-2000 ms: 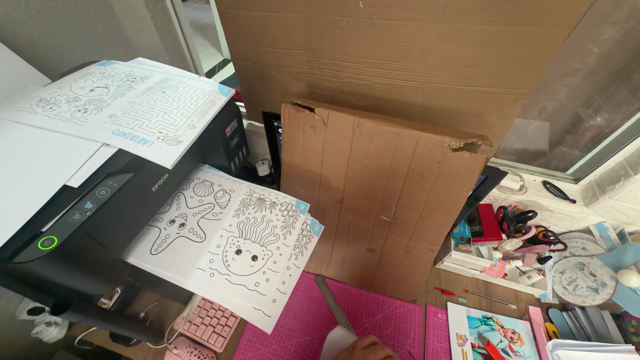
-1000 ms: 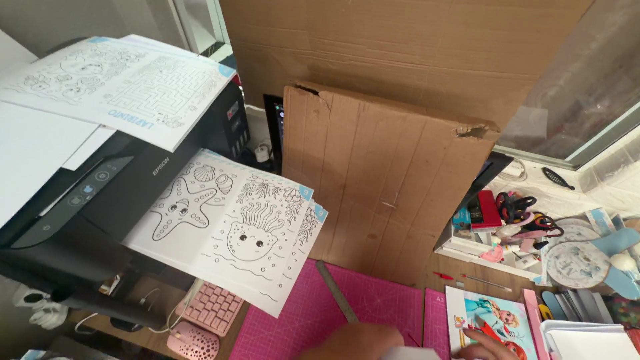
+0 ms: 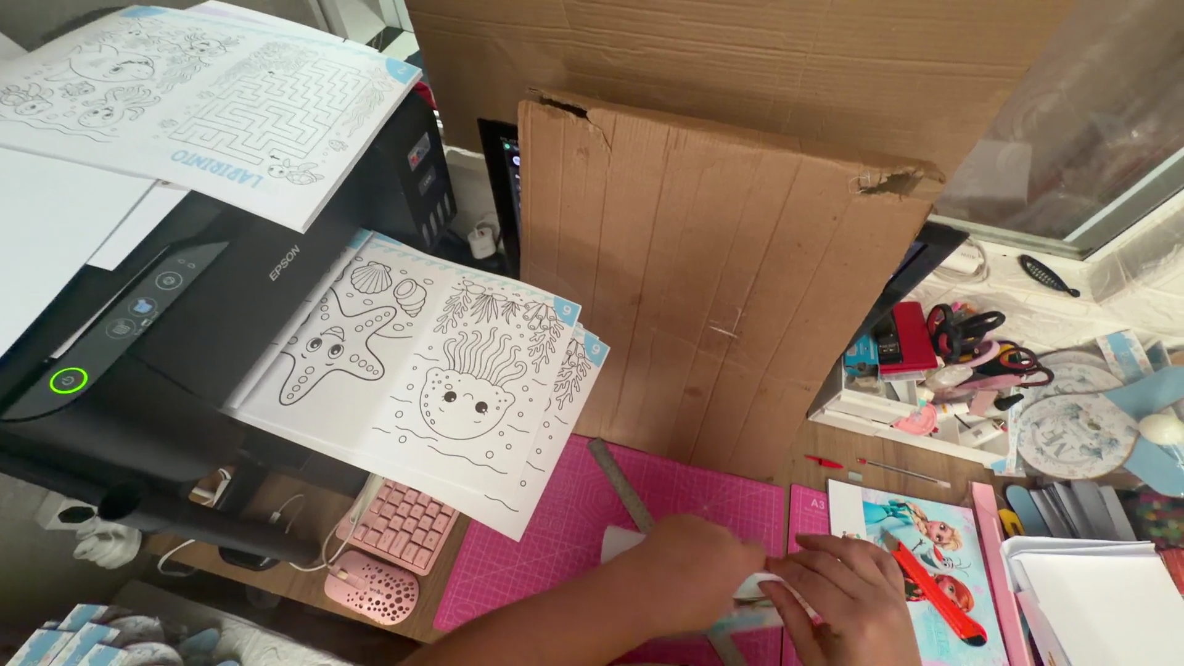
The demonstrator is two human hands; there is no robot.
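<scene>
My left hand (image 3: 694, 564) reaches in from the bottom over the pink cutting mat (image 3: 518, 546), its fingers closed on a piece of white paper (image 3: 754, 585). To its right, my right hand (image 3: 846, 597) pinches the other side of that paper between thumb and fingers. Part of the paper is hidden by the hands and blurred. A metal ruler (image 3: 620, 481) lies slanted on the mat, partly under the hands. A red utility knife (image 3: 939, 597) rests on an illustrated sheet (image 3: 990, 555) right of my right hand.
At left stands a black printer (image 3: 213, 314) with printed coloring pages (image 3: 462, 370) in its output. A pink keyboard (image 3: 402, 523) and mouse (image 3: 370, 587) sit below. Cardboard sheets (image 3: 684, 277) stand behind the mat. An organizer (image 3: 888, 416) with scissors (image 3: 971, 328) and a paper stack (image 3: 1091, 601) are at right.
Both hands have come farther into view and now meet at the paper; two seconds ago only one hand showed at the bottom edge. The red knife shows more fully on the illustrated sheet.
</scene>
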